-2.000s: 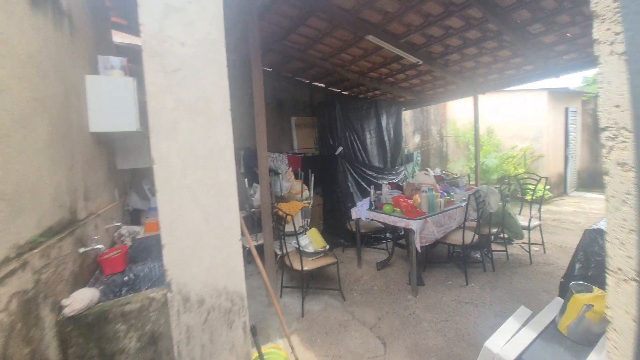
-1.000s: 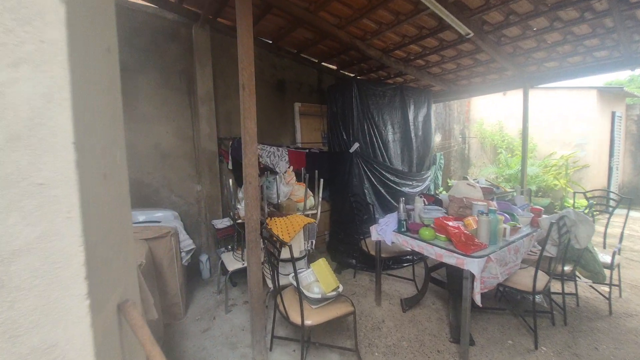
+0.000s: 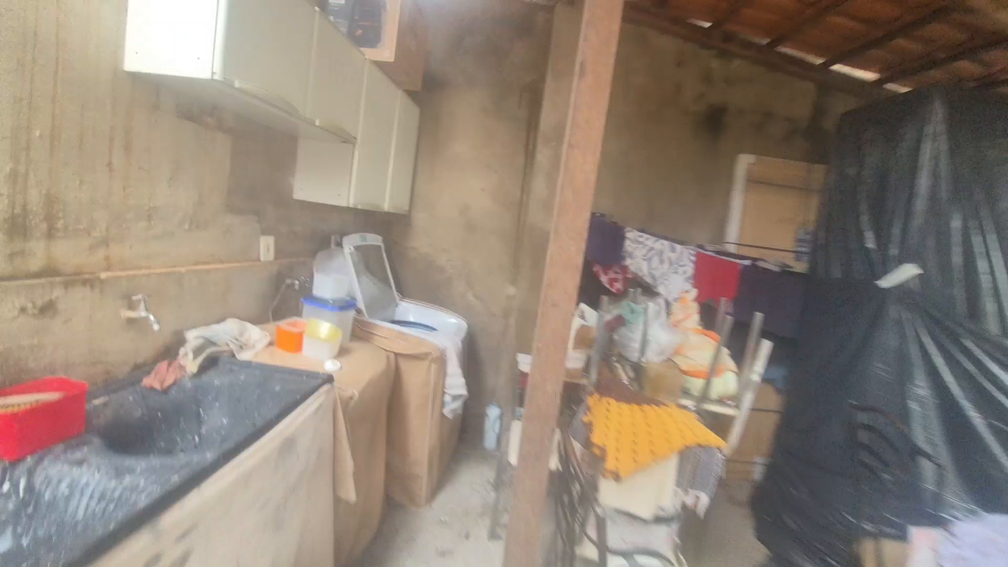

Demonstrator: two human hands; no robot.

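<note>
Neither my left hand nor my right hand shows in the head view. At the lower left is a dark laundry sink [image 3: 197,409] with a red plastic basin [image 3: 43,417] on its left part. A crumpled cloth [image 3: 224,339] lies at the sink's back edge, below a wall tap [image 3: 142,313]. Beyond it, an orange container [image 3: 290,335] and a blue-lidded plastic container [image 3: 329,315] stand on a covered surface. A top-loading washing machine [image 3: 429,319] has its lid raised, with a cloth hanging over its side.
A wooden post [image 3: 563,283] rises in the middle. White wall cabinets [image 3: 268,59] hang at upper left. Right of the post are a yellow cloth [image 3: 650,433] on a chair, piled bags [image 3: 650,335], hanging laundry [image 3: 717,276] and a tall stack under black plastic sheeting [image 3: 906,315].
The view has moved forward past the pale pillar and turned left. The sink and washing machine now show nearer, while the table with its chairs has mostly left the frame.
</note>
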